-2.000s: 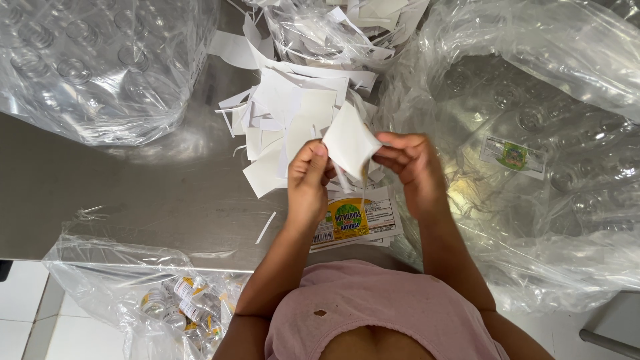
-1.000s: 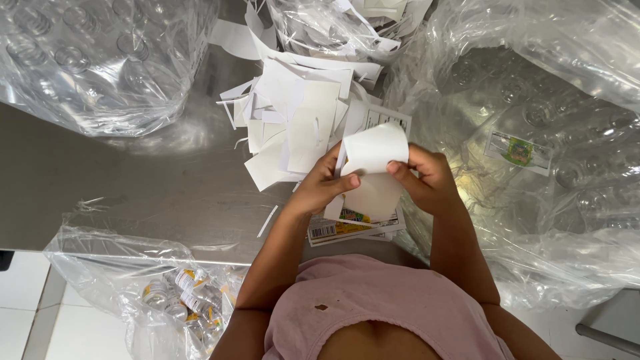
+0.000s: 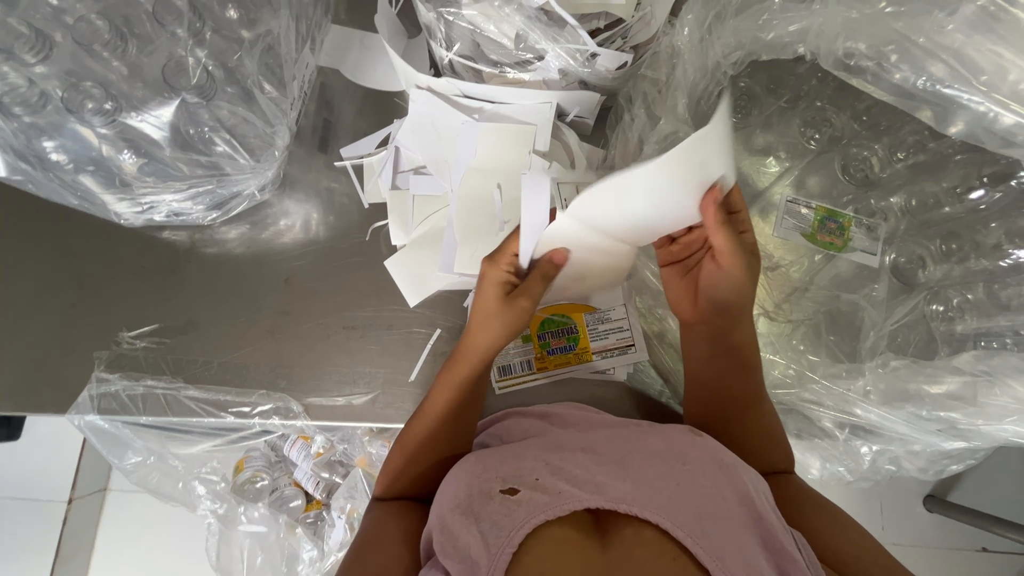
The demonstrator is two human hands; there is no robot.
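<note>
A white sheet of label paper (image 3: 656,196), its blank side up and creased across the middle, spans both hands. My left hand (image 3: 516,288) grips its lower left end between thumb and fingers, with a narrow white strip (image 3: 534,212) beside it. My right hand (image 3: 720,248) pinches the raised right end. Just below lies a stack of printed yellow and green labels (image 3: 560,340) near the table's front edge. Behind my left hand is a loose pile of blank white paper pieces (image 3: 492,176).
Clear plastic bags of transparent bottles stand at the back left (image 3: 184,104) and right (image 3: 904,168); one label (image 3: 830,230) lies on the right bag. A bag of paper scraps (image 3: 520,48) is behind. Labelled bottles (image 3: 288,476) fill a bag below the metal table (image 3: 240,312).
The sheet, curled between my hands one second ago, is now stretched out toward the upper right. My right hand has moved up and away from my left hand.
</note>
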